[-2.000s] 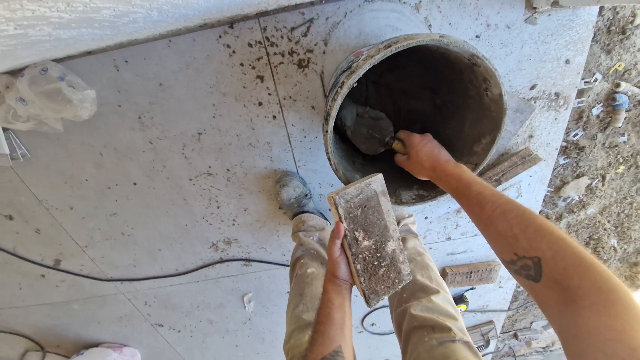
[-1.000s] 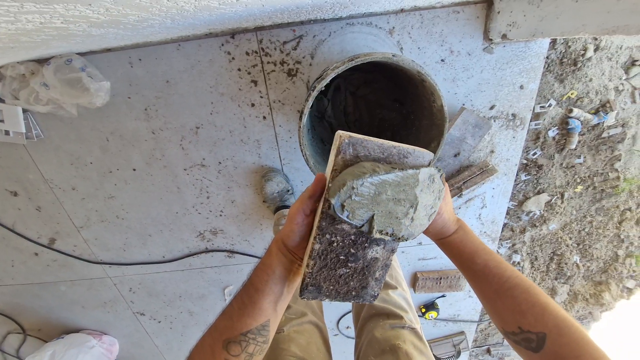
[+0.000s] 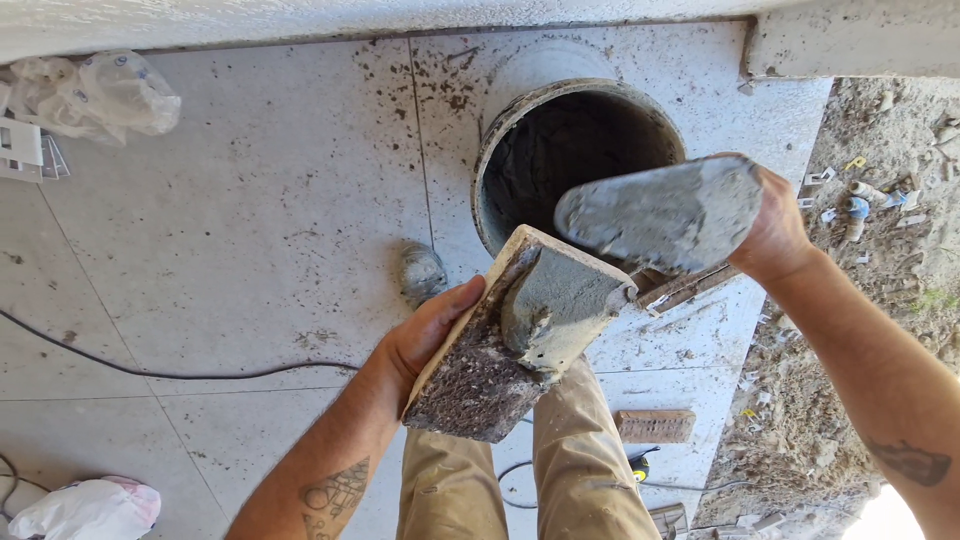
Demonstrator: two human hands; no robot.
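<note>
My left hand [image 3: 435, 322] grips the long left edge of a rectangular masonry piece [image 3: 472, 390], tilted with its rough dark face up. Grey mortar [image 3: 559, 307] covers much of its upper right part, smoothed near the far edge and heaped toward the middle. On the right, my right hand [image 3: 772, 225] holds a trowel [image 3: 660, 214], its blade smeared with wet mortar; the handle is hidden. The blade is beside the piece's far right corner, over the rim of a round bucket [image 3: 491, 150] with mortar on its inner wall.
A brick [image 3: 655, 426] and a tape measure [image 3: 640, 466] lie by my legs. Wood scraps [image 3: 690, 289] sit beside the bucket. A black cable [image 3: 187, 373] crosses the tiled floor [image 3: 262, 225]. Plastic bags [image 3: 127, 94] are at the far left; rubble and soil [image 3: 810, 390] border the right edge.
Two seconds ago the trowel was inside the bucket and the masonry piece had no heap of mortar. Mortar went onto it by one second ago; since then the trowel has moved off to the right.
</note>
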